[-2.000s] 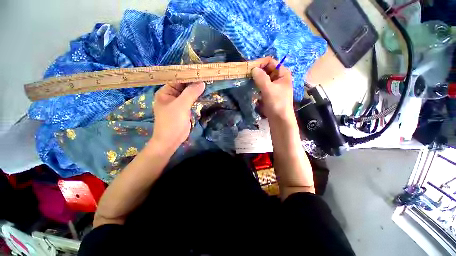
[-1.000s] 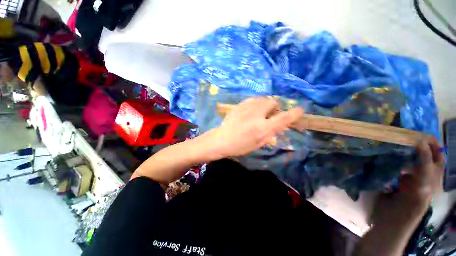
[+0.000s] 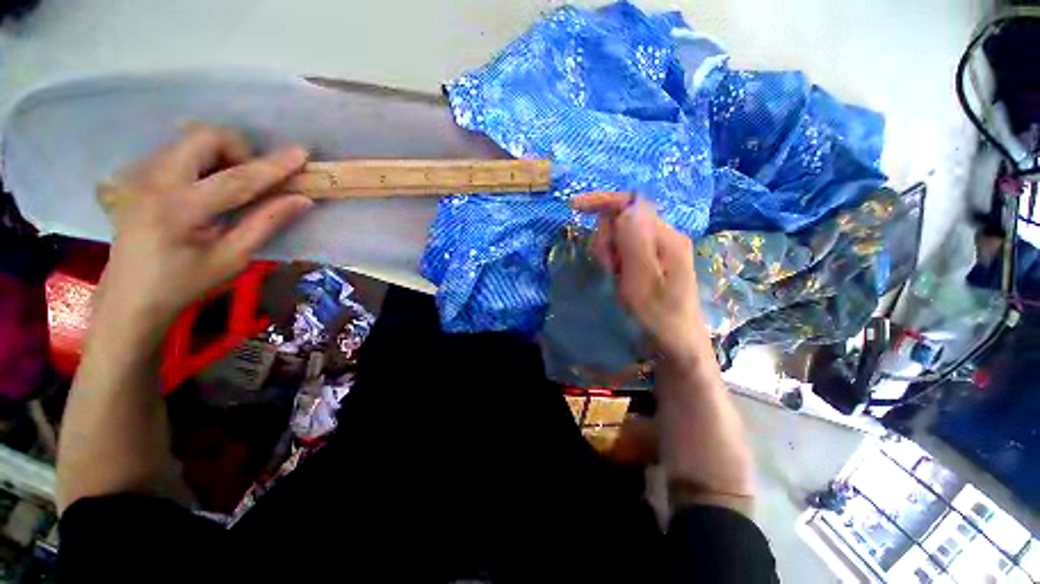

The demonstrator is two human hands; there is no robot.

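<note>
The wooden ruler (image 3: 428,177) lies level over the sleeve board, its right end on the edge of the blue garment (image 3: 593,108). My left hand (image 3: 200,217) grips the ruler near its left end. My right hand (image 3: 644,257) is over the garments, right of the ruler's end, fingers curled; a small bluish-purple bit shows at its fingertips, likely the marking pen, mostly hidden. The grey-green floral cloth (image 3: 787,285) lies crumpled below and right of the blue garment, partly behind my right hand.
The padded sleeve board (image 3: 376,126) extends left. A red plastic stool (image 3: 217,325) stands below the table's front edge, beside scraps. The dark iron rest (image 3: 907,245), black hose (image 3: 969,86) and clear plastic are at right.
My left hand and the ruler have moved left, off the grey-green cloth onto the sleeve board and blue garment's edge. My right hand has left the ruler's end. The camera view has shifted.
</note>
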